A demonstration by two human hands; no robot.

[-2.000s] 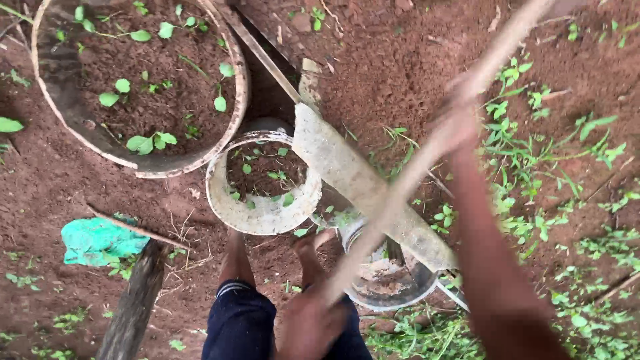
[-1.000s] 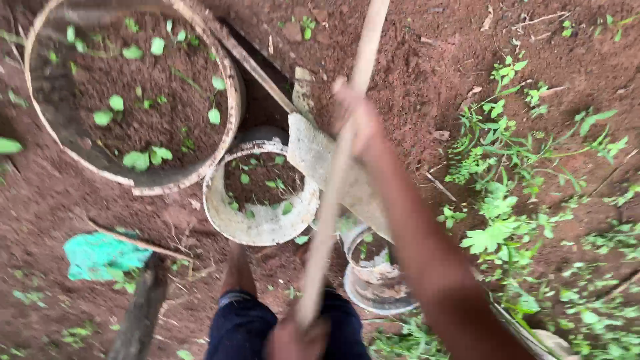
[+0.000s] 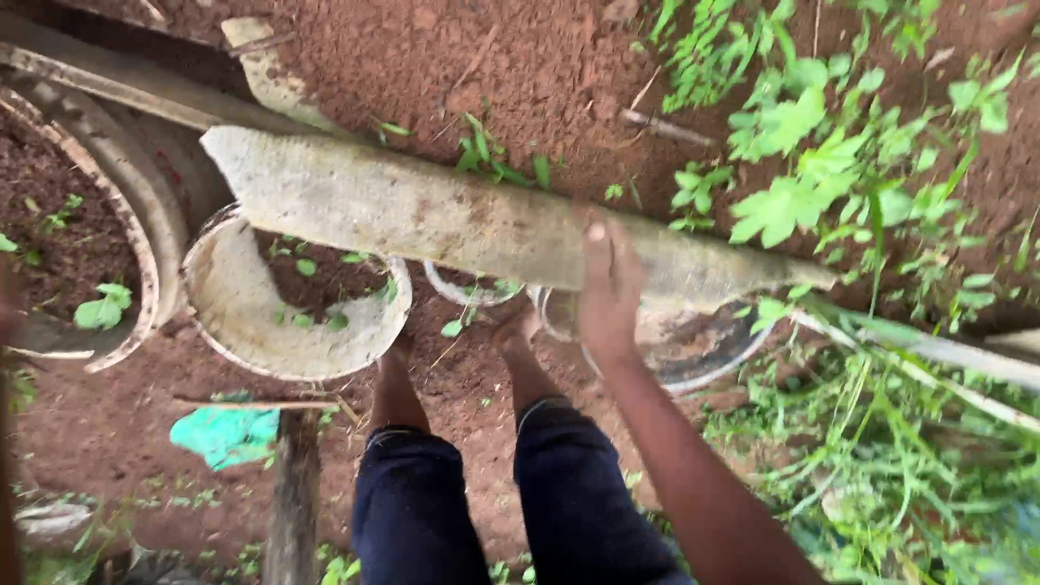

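Observation:
My right hand (image 3: pixel 611 280) is over the long, weathered grey sheet (image 3: pixel 455 215), its blurred fingers pointing away from me; no pole shows in it, and whether it touches the sheet is unclear. At the far left edge, a blurred brown sliver may be part of my left hand or arm; its fingers are hidden. The sheet lies slantwise along the far side of a round whitish pot (image 3: pixel 325 353) holding soil and seedlings. Beyond my right foot, a wide round container (image 3: pixel 715 370) sits partly under the sheet and my right hand.
A large round planter (image 3: pixel 146 268) with soil and seedlings stands at left. A smaller round rim (image 3: pixel 455 294) is between the pots. Turquoise plastic (image 3: pixel 227 435) lies near a wooden post (image 3: pixel 294 496). Weeds (image 3: pixel 812 187) and a pale pole (image 3: pixel 959 357) are at right.
The long pole that both hands held across the view is out of them or out of sight. My right hand is now over the sheet; my left has left the middle. The view has moved closer.

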